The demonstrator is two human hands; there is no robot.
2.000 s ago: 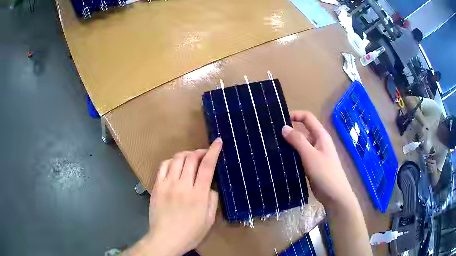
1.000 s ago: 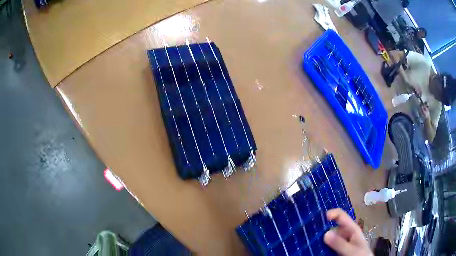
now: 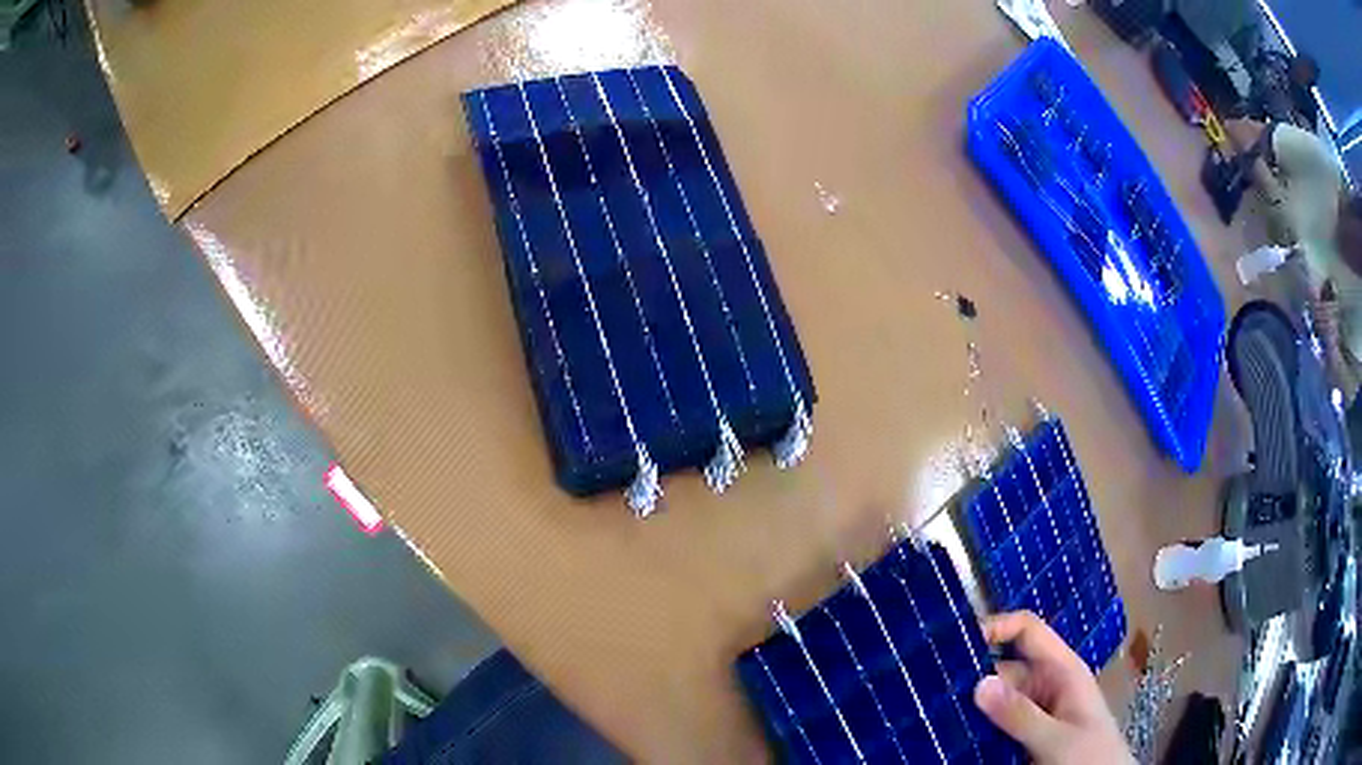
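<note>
A thick dark blue cell stack (image 3: 642,277) lies on the tan-brown bench, bunched silver ribbon ends at its near edge. Nearer me at the lower centre lies a tabbed cell pile (image 3: 881,658), cut off by the bottom edge. My right hand (image 3: 1053,695) has thumb and fingers on this pile's right edge, gripping it; how many cells it grips cannot be told. Another tabbed cell pile (image 3: 1046,538) lies just beyond my right hand, to the right. My left hand is out of the picture.
A blue parts tray (image 3: 1113,247) with dark cell strips lies at the upper right. A white bottle (image 3: 1202,562) and a large grey device (image 3: 1267,448) are at the right. Loose ribbon pieces (image 3: 1153,695) lie right of my hand. A person's sleeve (image 3: 1303,180) shows at the right edge.
My left hand has left the stack and the picture. My right hand has moved from the stack to the nearer cells. Two lower piles now show apart; a second ago they overlapped.
</note>
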